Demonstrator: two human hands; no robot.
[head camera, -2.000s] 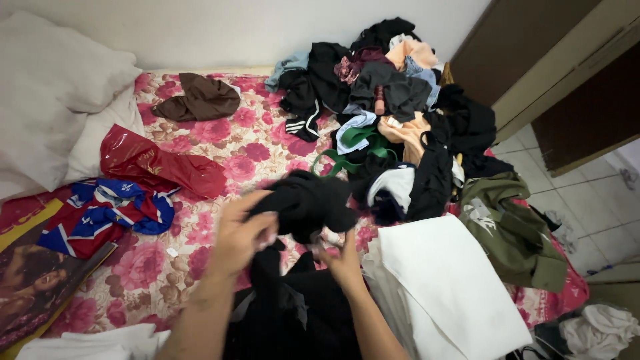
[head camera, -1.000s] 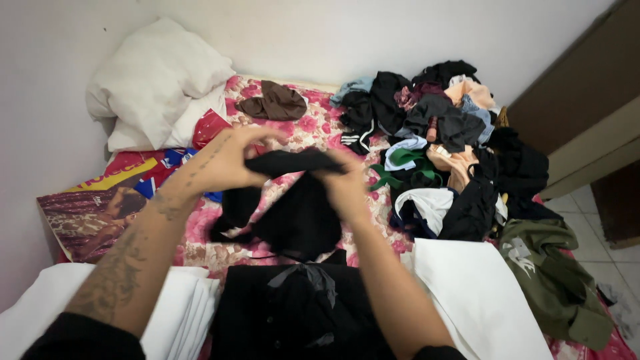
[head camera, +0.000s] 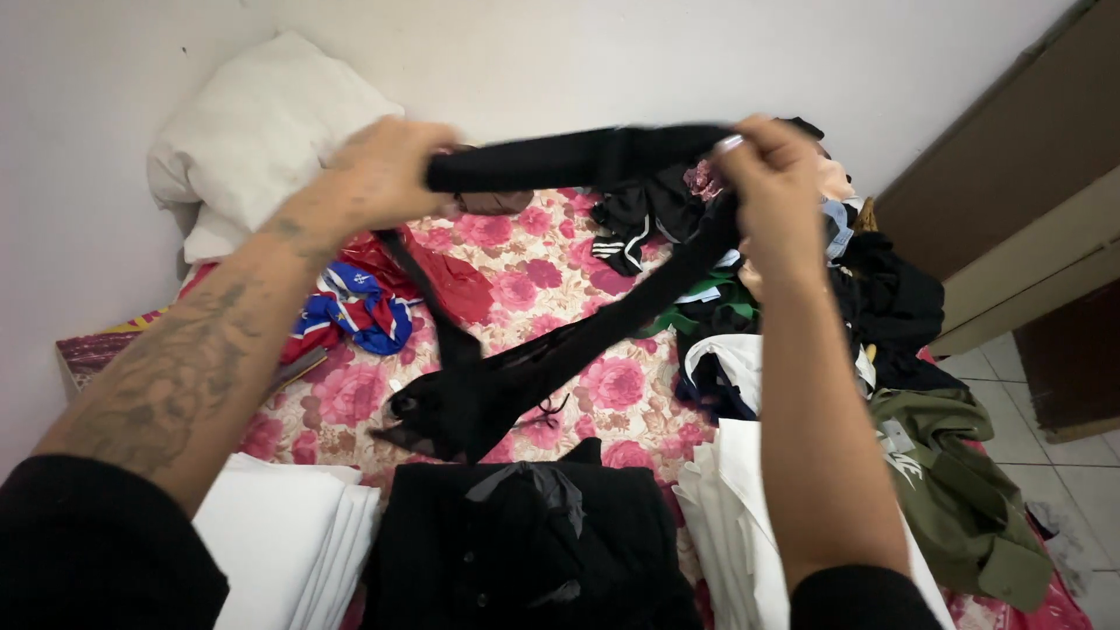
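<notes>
My left hand (head camera: 398, 171) and my right hand (head camera: 774, 179) grip a black garment (head camera: 604, 337), its band stretched between them. The rest of it hangs in a loop below, with thin ties near its lower end. Nearest to me, under it, lies a folded black garment (head camera: 525, 542) with buttons and a grey ribbon. White folded cloths are stacked to its left (head camera: 271, 534) and to its right (head camera: 735, 507). Some fingers of my left hand are hidden from view.
A floral bedsheet (head camera: 617, 381) covers the bed. Off-white pillows (head camera: 262, 131) lie back left, beside red plastic (head camera: 455, 280) and a blue-red garment (head camera: 376, 315). A clothes heap (head camera: 892, 293) and an olive garment (head camera: 954, 472) lie right. A brown cabinet (head camera: 989, 149) stands beyond.
The black garment was bunched in my hands two seconds ago; now its band is drawn out between them. My hands have moved apart. The view has shifted.
</notes>
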